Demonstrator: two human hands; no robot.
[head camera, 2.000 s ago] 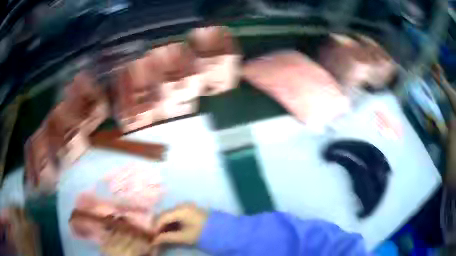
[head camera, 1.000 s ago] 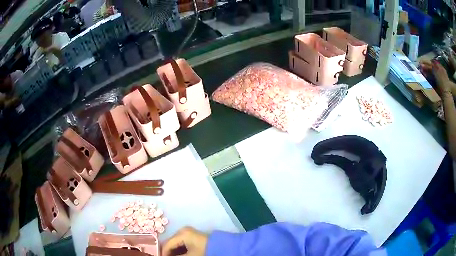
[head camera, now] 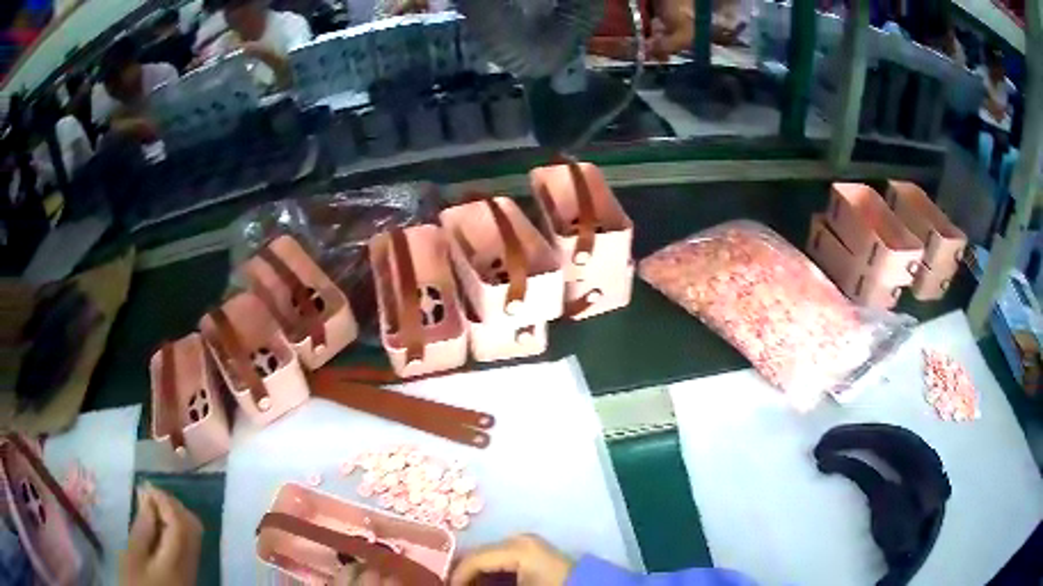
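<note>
A pale pink open-topped box (head camera: pixel 429 532) lies tilted at the bottom edge, with a brown strap (head camera: pixel 300 527) across its left part. Another brown piece shows at its lower right. My right hand (head camera: pixel 515 563), in a blue sleeve, is curled against the box's right end and cut off by the bottom edge. My left hand cannot be made out clearly; a blurred reddish patch shows at the box's lower side. Small pink fasteners (head camera: pixel 418 483) lie loose behind the box. Spare brown straps (head camera: pixel 412 410) lie behind them.
Pink strapped boxes (head camera: pixel 418 298) stand in rows behind. A bag of pink pieces (head camera: pixel 761 303), a black curved object (head camera: pixel 892 481) and more boxes (head camera: pixel 869 240) are at right. Another person's hand (head camera: pixel 160 538) appears at lower left, near a pink box (head camera: pixel 40 509). Co-workers sit beyond.
The view has swung left and up, so things sit further right and lower. More of the worked box shows, now tilted. A hand and a box have come into view at lower left.
</note>
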